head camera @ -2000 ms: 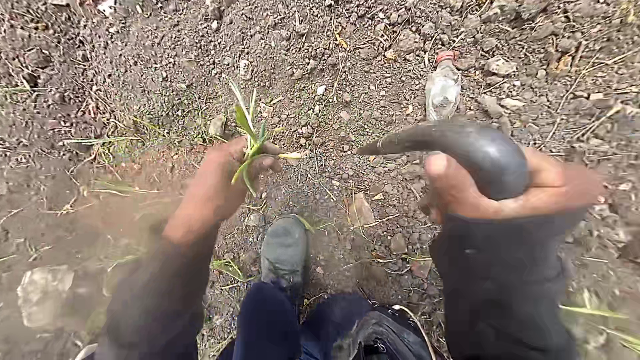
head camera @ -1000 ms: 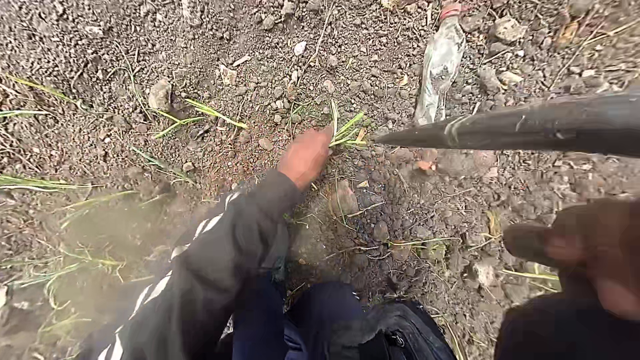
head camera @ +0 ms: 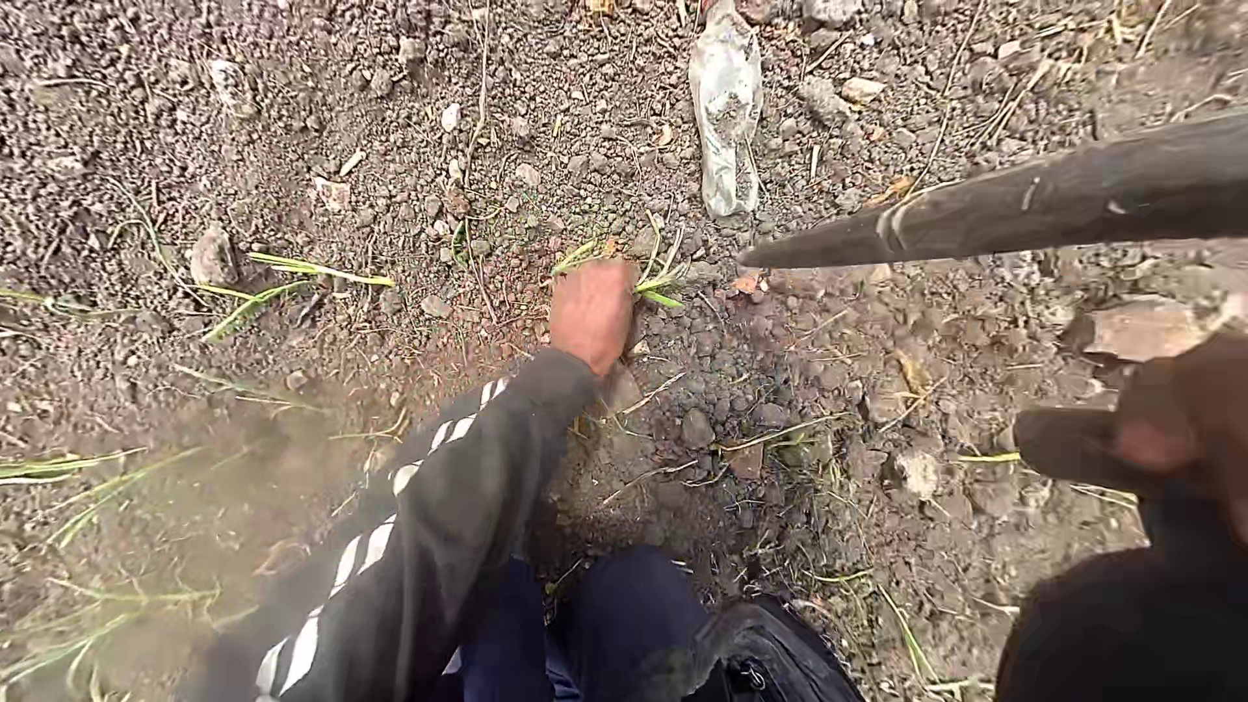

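My left hand (head camera: pixel 593 314) is closed around a small green seedling (head camera: pixel 661 289) at the soil surface, near the middle of the view; its leaves poke out on both sides of the fist. At the right edge my right hand (head camera: pixel 1185 414) is curled on the handle of a dark, curved, pointed tool (head camera: pixel 1033 200), perhaps a horn or wooden dibber. The tool's tip lies close to the soil, a short way right of my left hand. Where the handle joins the curved part is outside the view.
A crushed clear plastic bottle (head camera: pixel 726 117) lies on the stony soil above the tool's tip. Green seedlings (head camera: pixel 255 302) lie or stand at the left. Stones are scattered about, one (head camera: pixel 213 255) beside those seedlings. A black bag (head camera: pixel 775 653) is at the bottom by my knees.
My left hand has moved down to the soil with the seedling, which it held raised two seconds ago. My right hand and the tool have shifted to the right. The view is lower and nearer the ground.
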